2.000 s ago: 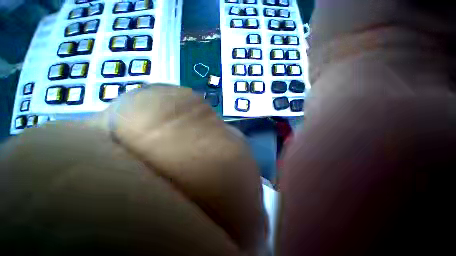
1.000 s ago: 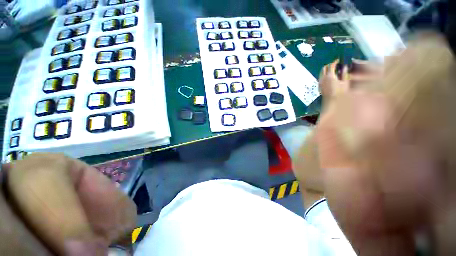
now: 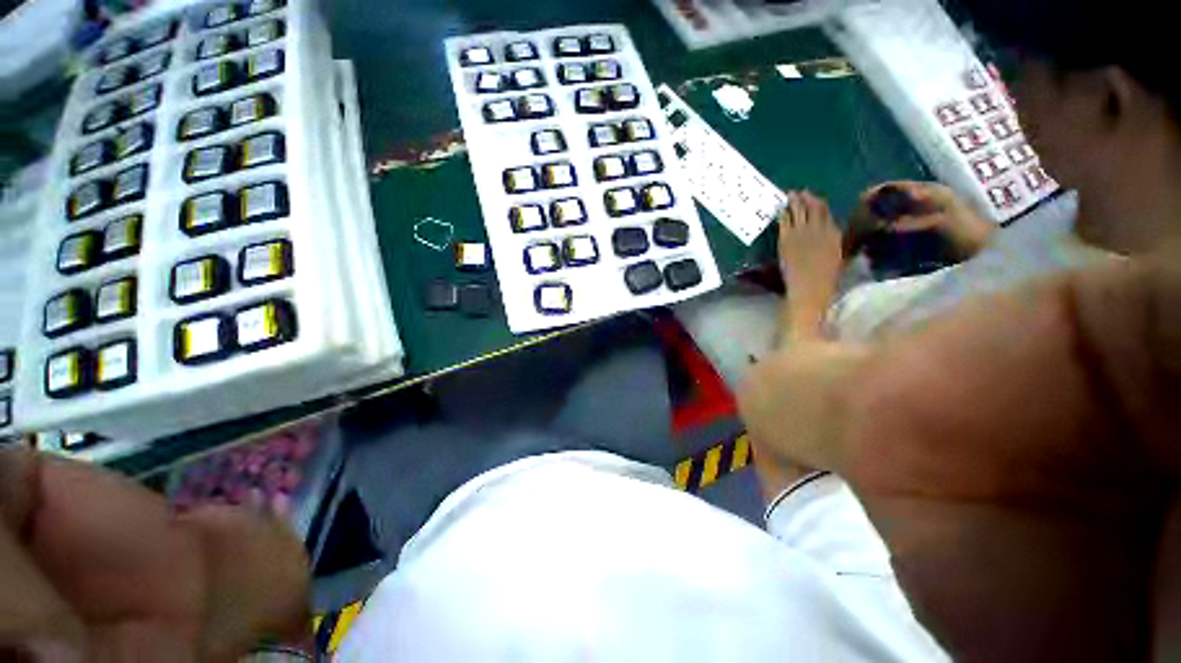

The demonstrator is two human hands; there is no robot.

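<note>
My left hand (image 3: 156, 557) is large and blurred at the lower left, cut off by the edge. My right hand (image 3: 958, 402) is large and blurred at the right, close to the camera; its fingertips and any held item cannot be made out. The white blister tray (image 3: 602, 292) in front holds paired housings with silver and yellow insides, and several plain black covers (image 3: 644, 276) at its near right corner. Left of it on the green mat lie a battery (image 3: 470, 254), two black covers (image 3: 457, 298) and a thin pale loop (image 3: 434, 233).
A thick stack of filled white trays (image 3: 153, 279) stands at left. A perforated white sheet (image 3: 725, 175) lies beside the right tray. A neighbour's hands (image 3: 809, 246) and head are at right, near a red-marked tray (image 3: 952, 71). Pink parts (image 3: 259, 473) lie in a bag below the bench edge.
The view has shifted and the trays sit further left. The hand that covered the middle has moved away to the lower left. More of the neighbour shows at right.
</note>
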